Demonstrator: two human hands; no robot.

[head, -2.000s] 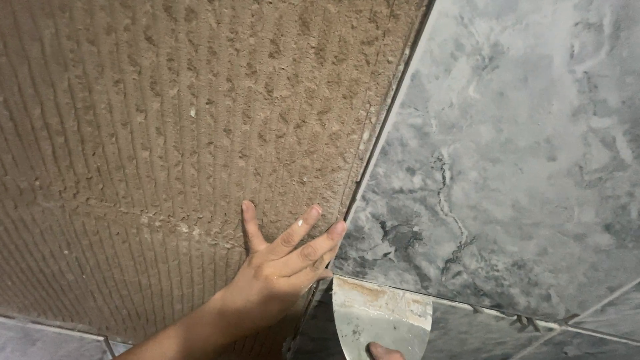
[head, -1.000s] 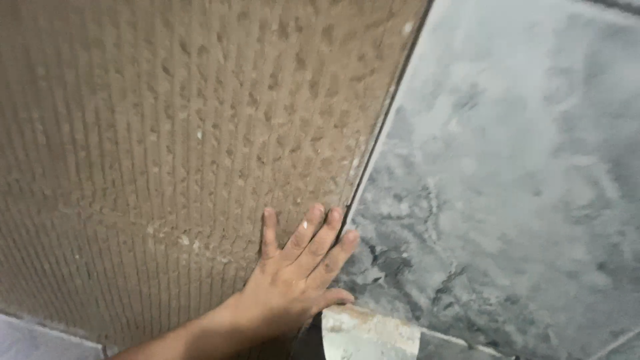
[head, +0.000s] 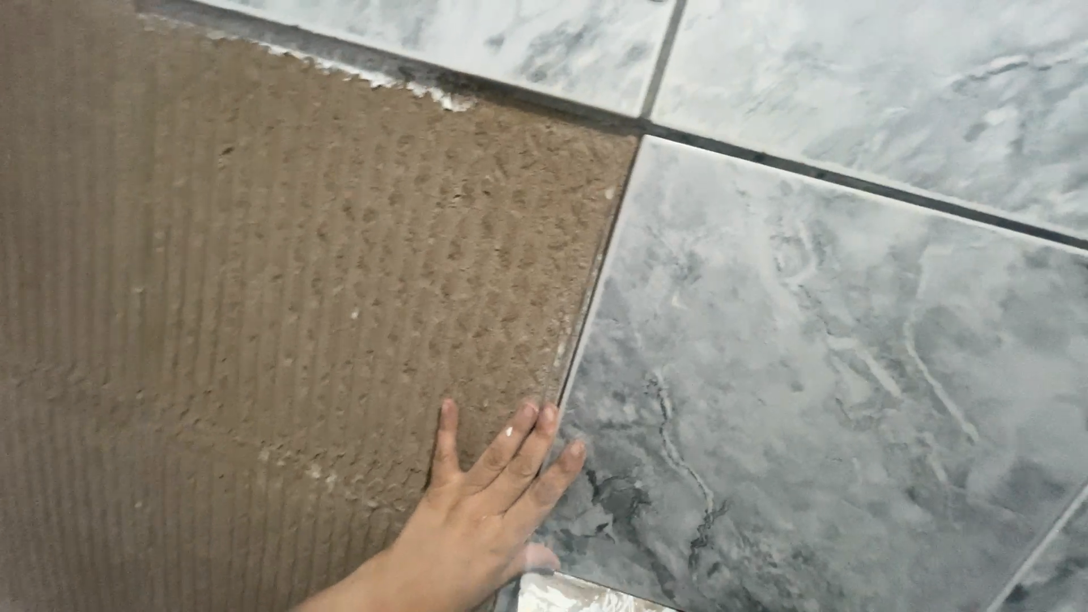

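Observation:
My left hand (head: 489, 510) lies with fingers spread across the seam between the ridged brown adhesive bed (head: 340, 280) and the grey marbled tile (head: 807, 365). Its little finger rests over the adhesive, while the index finger reaches onto the tile's left edge; it holds nothing. Just below its thumb, at the bottom edge of the head view, shows part of a metal scraper blade (head: 586, 595) smeared with whitish material, by the tile's lower edge. The scraper's lower part is cut off by the frame, and my right hand is out of view.
More marbled tiles (head: 892, 85) border the bed and the tile along the top, with dark joints between them. A ragged whitish strip of adhesive (head: 382, 81) runs along the upper tile edge. Another tile (head: 1050, 552) lies at the lower right.
The view has shifted, showing the tiles along the top. My right thumb, seen on the scraper two seconds ago, is out of frame. My left hand still lies at the seam.

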